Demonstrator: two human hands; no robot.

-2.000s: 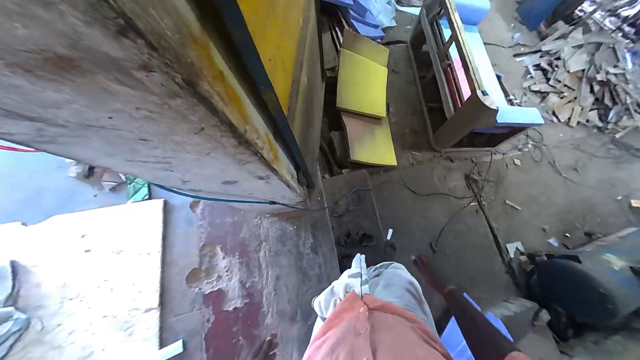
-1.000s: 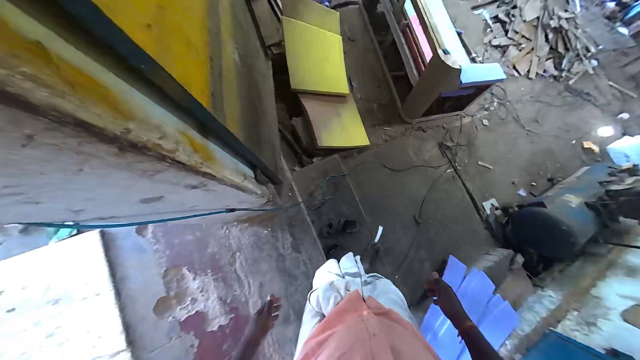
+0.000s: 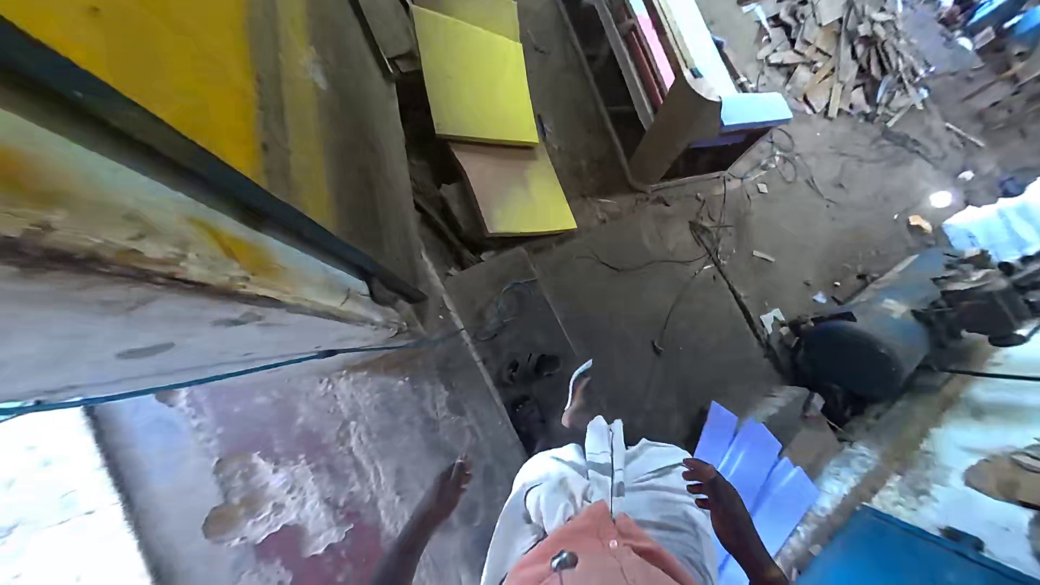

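My left hand (image 3: 448,487) hangs over the worn, red-patched floor, left of my light trousers, with nothing visible in it. On the other side, my right hand (image 3: 708,484) hangs beside the trousers, its fingers somewhat apart and nothing seen in it. Blue-violet sheets (image 3: 760,479) lie fanned out below and beside that hand. Ahead of my feet, dark sandals (image 3: 543,366) rest on the dark floor slab near a cable.
Yellow-painted boards (image 3: 479,81) lean ahead, beside a wooden frame (image 3: 678,134) holding panels. A blue-grey tank (image 3: 869,349) stands at right, a scrap-wood heap (image 3: 841,57) farther back. A teal cable (image 3: 244,370) crosses at left near a yellow wall (image 3: 162,73).
My left hand, barely visible at the bottom edge two seconds ago, is now raised beside my trousers. The view has shifted, and one foot now shows ahead of the trousers.
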